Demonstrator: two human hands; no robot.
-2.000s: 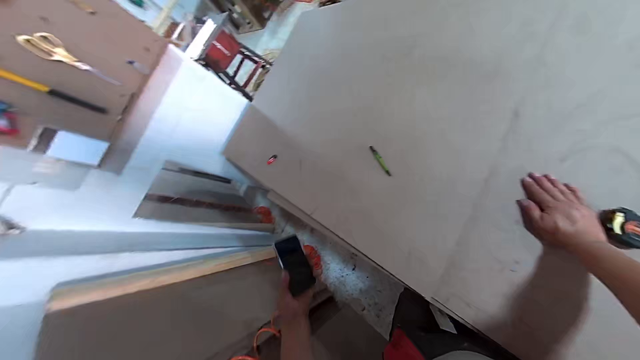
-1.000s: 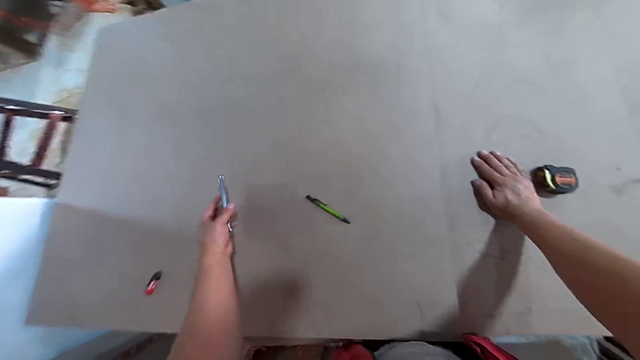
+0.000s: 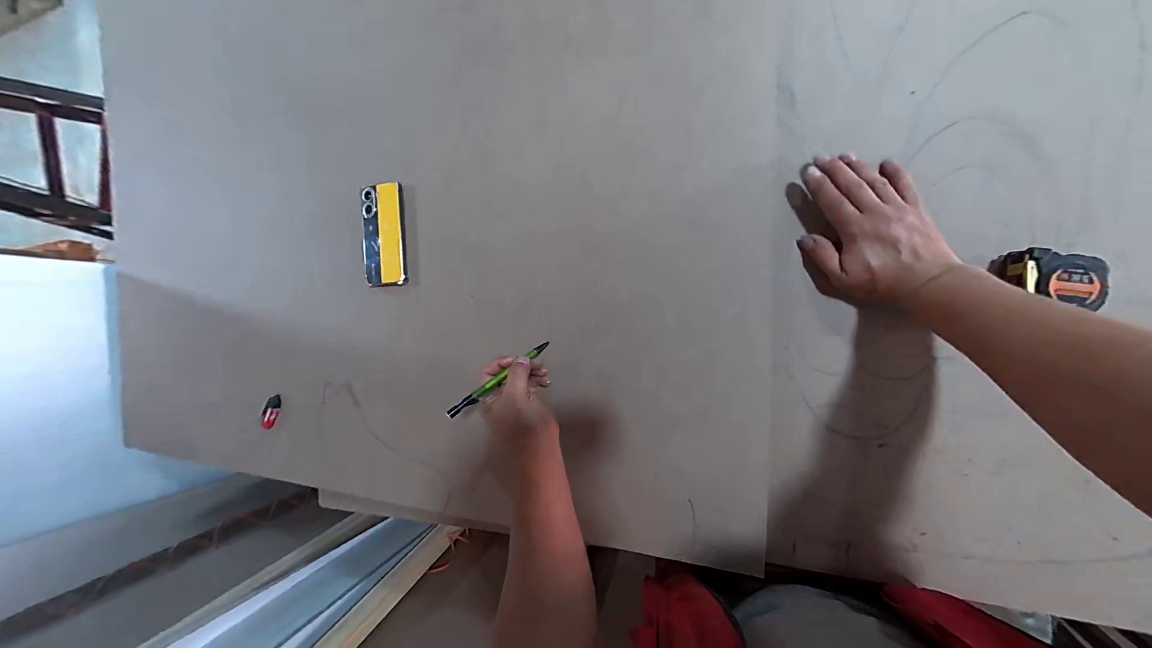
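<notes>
My left hand grips a green and black pen just above a large flat sheet. My right hand rests palm down on the sheet's right part, fingers apart, holding nothing. Beside the right wrist lies a black tape measure with orange and yellow parts, partly covered by the forearm. A smartphone with a yellow and dark back lies camera side up, above and left of the pen. At the lower left of the sheet is a small red and black object.
Curved pencil-like lines mark the sheet, mostly at the right. Past its lower left edge are long strips or boards at a lower level. A dark metal frame stands beyond the left edge. Red clothing shows at the bottom.
The phone that my left hand held is on the sheet. My left hand has moved right and picked up the pen, which lay on the sheet. My right hand still rests by the tape measure.
</notes>
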